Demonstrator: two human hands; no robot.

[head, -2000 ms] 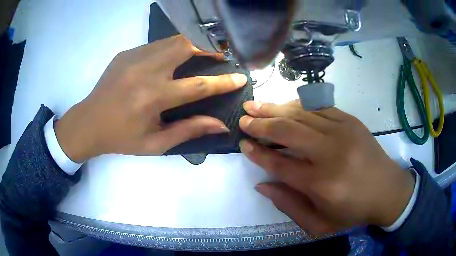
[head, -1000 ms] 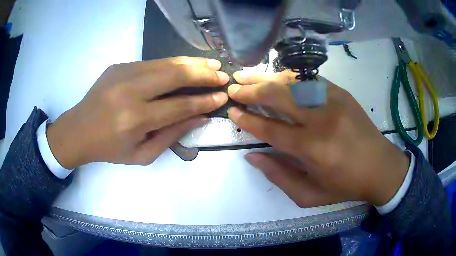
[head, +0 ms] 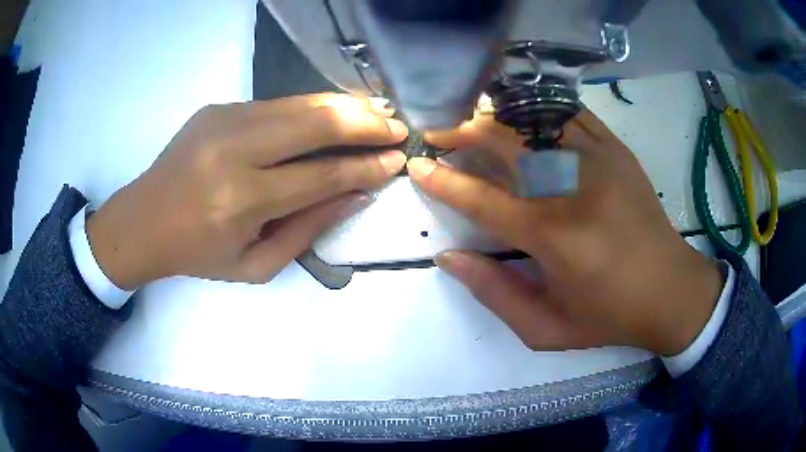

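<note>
A dark rib-knit piece (head: 419,148) lies under the sewing machine head (head: 442,53), by the needle area. Only a small part of it shows between my fingertips; the rest is hidden by my hands. My left hand (head: 256,190) holds its left side, fingertips together at the fabric's edge. My right hand (head: 566,229) has its fingertips on the right side of the piece, close to my left fingertips, with its thumb lower on the bed. The needle and presser foot are hidden behind the machine head.
Scissors with green and yellow handles (head: 712,177) lie at the right. The tension assembly with a grey block (head: 547,173) hangs above my right hand. Dark fabric (head: 287,66) lies behind my left hand. A measuring tape (head: 380,418) follows the table's curved front edge.
Both hands have moved up and closer together at the needle area. The dark piece has moved away from the front, uncovering the pale bed below my fingers.
</note>
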